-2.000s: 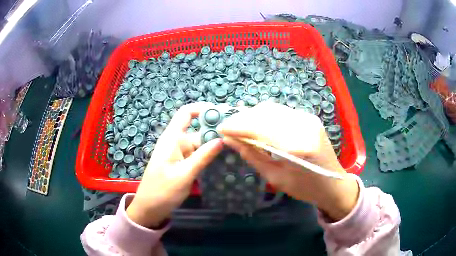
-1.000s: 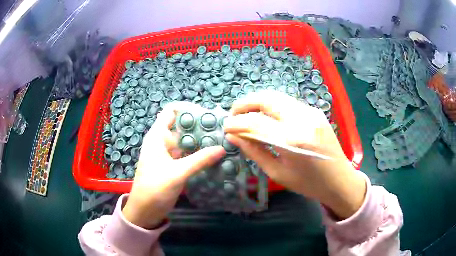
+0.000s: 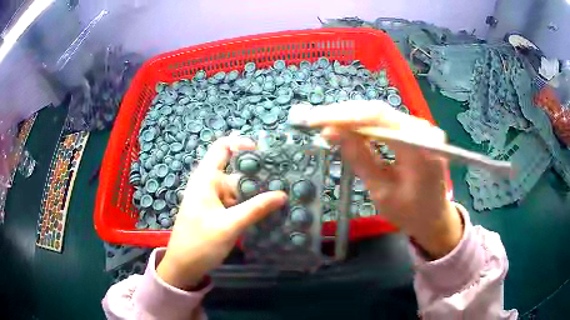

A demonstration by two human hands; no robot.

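Note:
My left hand (image 3: 215, 209) holds a grey-green moulded rubber sheet (image 3: 273, 215) over the near side of the red basket, thumb on its face. The sheet has rows of raised round domes, and strips of thin web hang at its right edge. My right hand (image 3: 394, 169) is just right of the sheet, slightly blurred, and grips a slim pale tool (image 3: 462, 154) that points back to the right. Its fingertips are near the sheet's upper right; whether they also hold a rubber piece is hard to tell. Loose rubber caps (image 3: 206, 106) fill the basket.
The red plastic basket (image 3: 134, 236) sits in front of me. Limp grey-green rubber sheets (image 3: 509, 178) lie at the right and rear right. A dark rubber heap (image 3: 103, 100) is at the left rear. A patterned orange strip (image 3: 59, 200) lies at the far left.
My right hand has lifted away from the sheet to the right with the tool, which now extends further right. Fewer domes show along the sheet's top row than one second ago.

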